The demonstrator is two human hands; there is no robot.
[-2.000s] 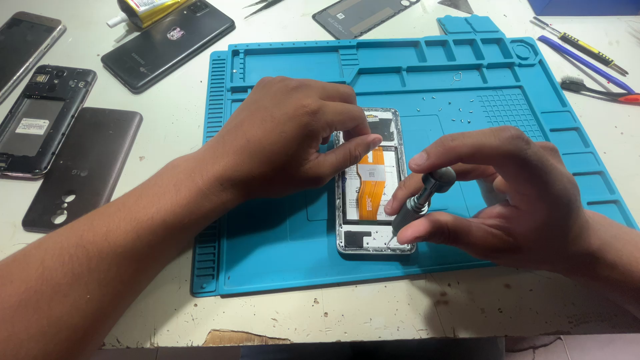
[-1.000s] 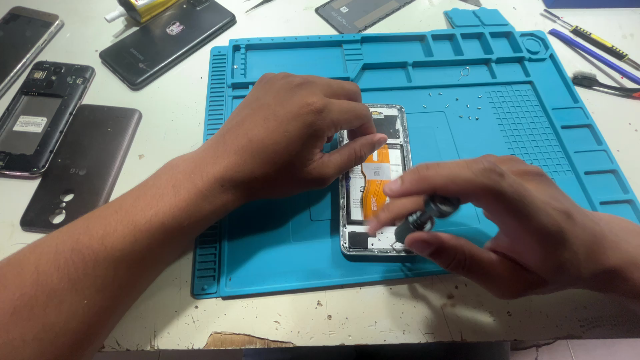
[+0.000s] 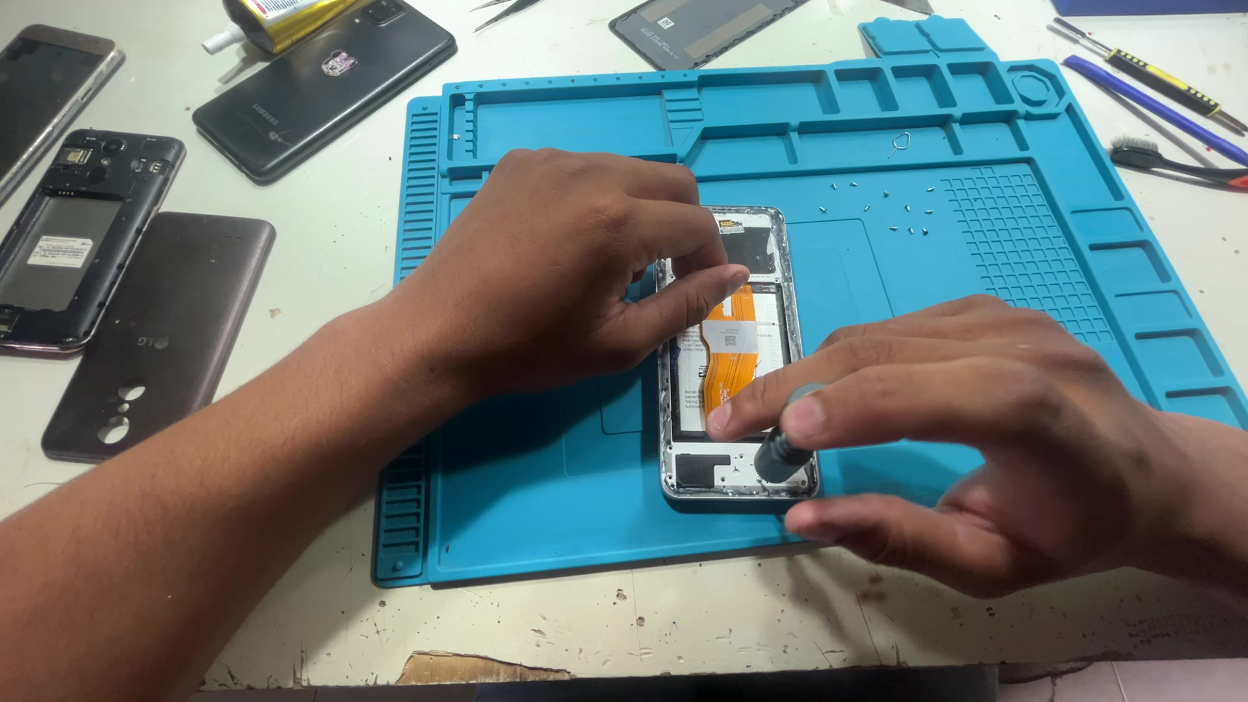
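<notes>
An opened smartphone point(image 3: 788, 292), its back cover off, lies on a blue silicone repair mat point(image 3: 526, 526). An orange flex cable point(image 3: 733, 366) runs over its battery. My left hand point(image 3: 585, 263) rests on the phone's upper left edge, thumb over the top of the cable; its fingertips are partly hidden. A dark screwdriver point(image 3: 783, 450) stands nearly upright over the phone's lower right part, its tip hidden. The index finger of my right hand point(image 3: 975, 429) touches the screwdriver's top, another finger reaches the cable's lower end, and the thumb is apart from the handle.
Several tiny screws point(image 3: 907, 208) and a SIM ejector pin point(image 3: 900, 144) lie on the mat. At left are a black Samsung phone point(image 3: 322, 93), an LG back cover point(image 3: 161, 336) and an opened phone point(image 3: 88, 234). A brush point(image 3: 1170, 161) and pry tools point(image 3: 1150, 107) lie at right.
My right hand's thumb has come away from the screwdriver, which now stands more upright over the phone's lower part. My left hand stays at the phone's upper left edge.
</notes>
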